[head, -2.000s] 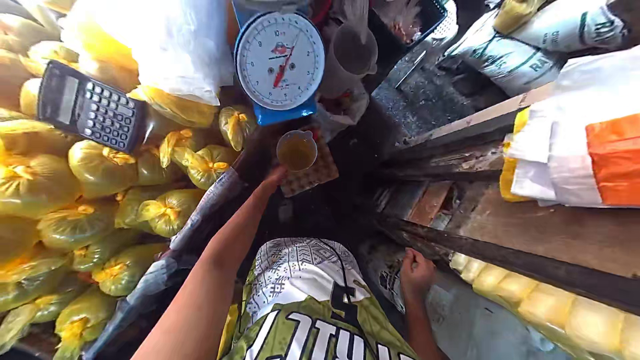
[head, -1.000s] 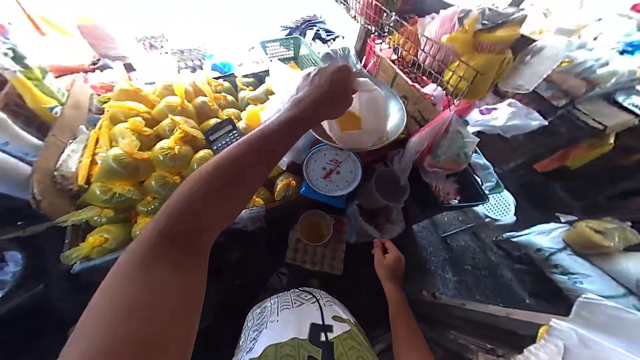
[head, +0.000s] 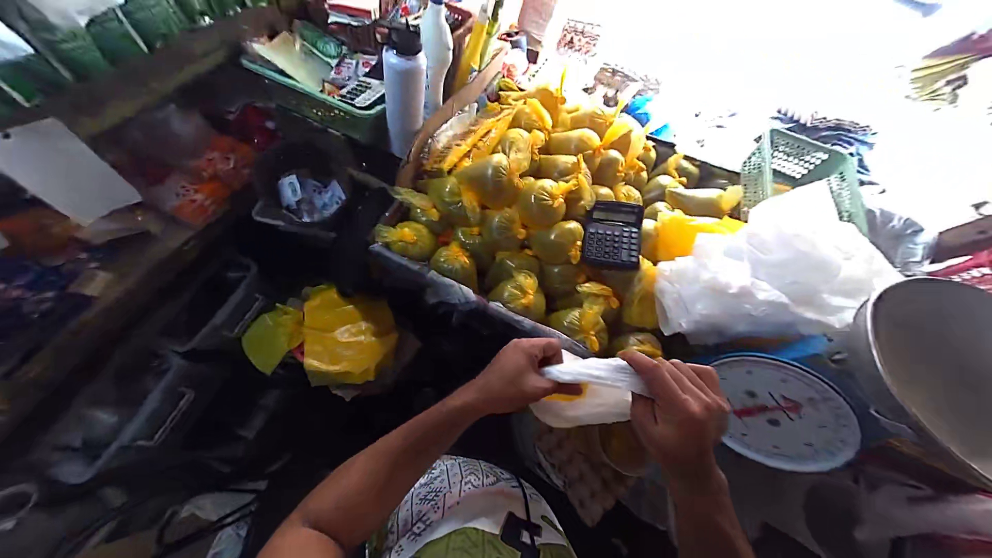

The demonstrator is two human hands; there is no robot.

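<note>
My left hand (head: 521,377) pinches one side of the gathered top of a white plastic bag (head: 581,407). The other side of that top is gripped by my right hand (head: 682,407). Something yellow shows in the bag, which hangs between both hands over a round container (head: 624,449) and an egg tray (head: 587,473). Just right of my right hand lies the dial of a weighing scale (head: 787,415). Beyond the hands are many knotted yellow plastic bags (head: 542,203) with a black calculator (head: 612,235) resting on them.
A metal scale pan (head: 934,372) is at the right edge, beside a heap of white plastic bags (head: 763,271). A green basket (head: 806,174) stands behind. Leftward are loose yellow bags (head: 349,337), a dark bin (head: 302,190) and a white bottle (head: 404,97).
The view has swung left. My left hand, over the scale pan a second ago, is now low in front of me at the white bag. My right hand, empty before, now grips the bag too.
</note>
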